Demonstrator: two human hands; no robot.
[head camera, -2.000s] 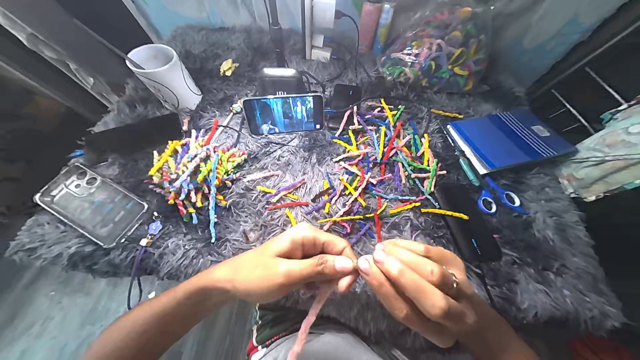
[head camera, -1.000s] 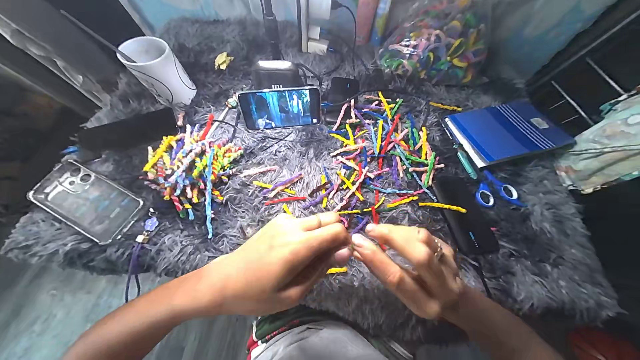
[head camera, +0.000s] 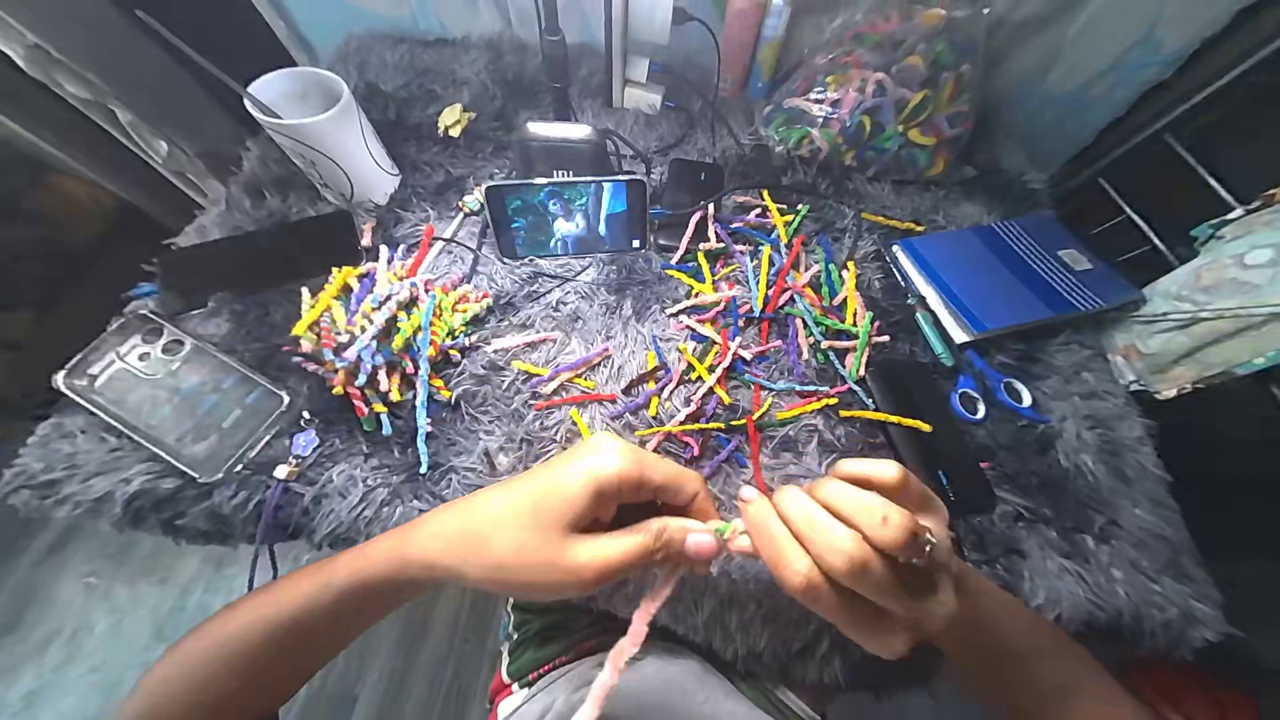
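Observation:
Between thumb and index finger, my left hand (head camera: 600, 525) pinches a small bit of green and pink fuzzy strand. My right hand (head camera: 850, 550), wearing a ring, grips the same bit from the other side, so the fingertips nearly meet. A pale pink fuzzy strand (head camera: 635, 635) hangs down below the left fingers. Just beyond the hands lie many loose, short, coloured fuzzy strands (head camera: 765, 300), with a red strand (head camera: 755, 445) reaching toward my right fingertips. Further left is a pile of multicoloured twisted pieces (head camera: 385, 330). How the held ends are joined is hidden by the fingers.
A phone (head camera: 568, 218) playing video stands at the back, near a white cup (head camera: 325, 135) and a plastic bag of coloured pieces (head camera: 880, 100). At right are a blue notebook (head camera: 1020, 270), scissors (head camera: 990, 390) and a black device (head camera: 930, 440). A clear phone case (head camera: 175, 390) lies left.
The pink strand hung below my left hand two seconds ago, was not visible one second ago, and shows again now. Both hands stay close together at the near edge of the table.

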